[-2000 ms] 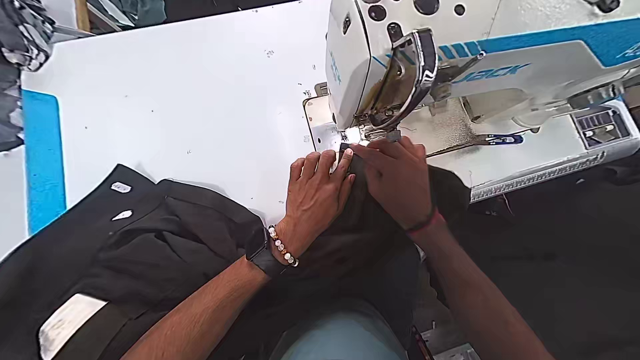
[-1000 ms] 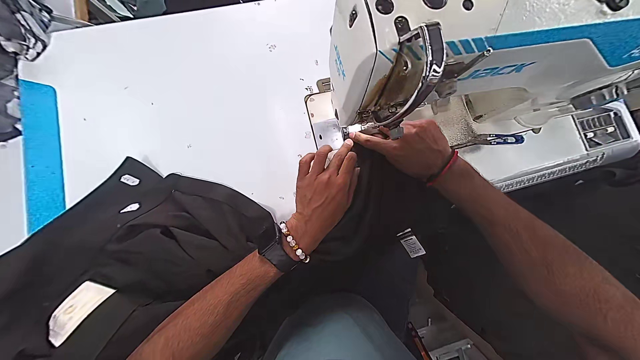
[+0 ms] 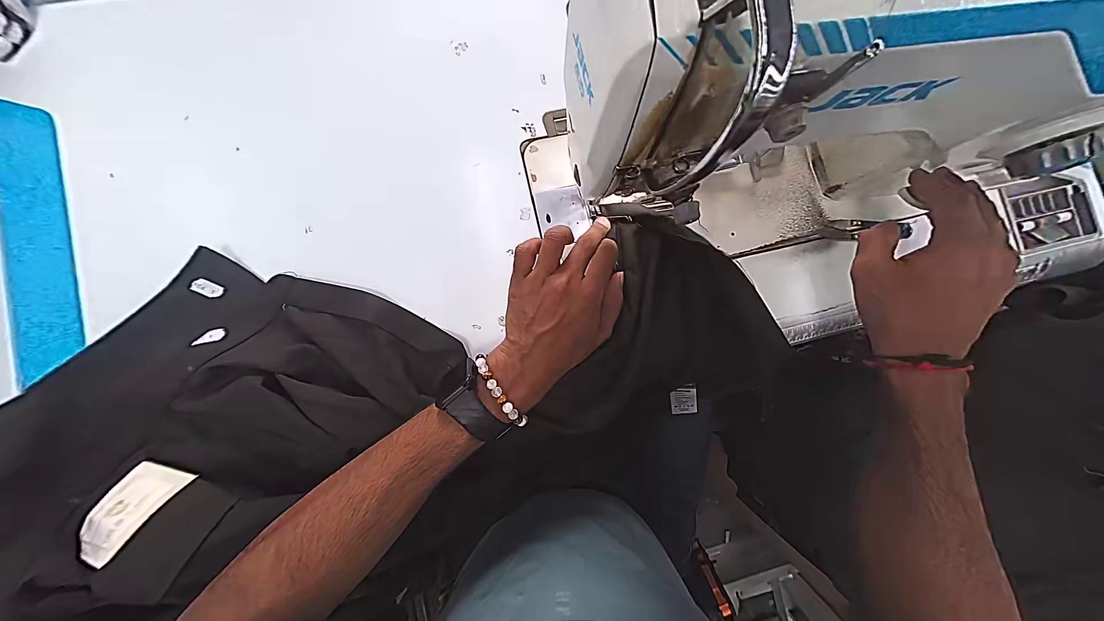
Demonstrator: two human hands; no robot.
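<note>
Black garment fabric (image 3: pixel 336 379) spreads over the left of the table and runs under the needle area of a white and blue Jack sewing machine (image 3: pixel 862 52). My left hand (image 3: pixel 565 297) presses the fabric down just in front of the presser foot (image 3: pixel 634 209), fingertips close to it. My right hand (image 3: pixel 936 259) is off the fabric, over the machine bed at the right, thumb and fingers apart. Beside its thumb lies a small metal tool with a blue handle (image 3: pixel 901 230), probably thread snips, partly hidden by the hand. Whether the fingers touch it I cannot tell.
The white table top (image 3: pixel 302 129) has a blue strip (image 3: pixel 39 233) at its left and scattered small marks. White tags (image 3: pixel 134 513) lie on the garment. My knee (image 3: pixel 573 561) is below the table edge, with dark cloth hanging at the right.
My right hand has let go of the fabric by the presser foot and moved right, to the snips-like tool on the bed. My left hand stays on the fabric. The view has shifted closer.
</note>
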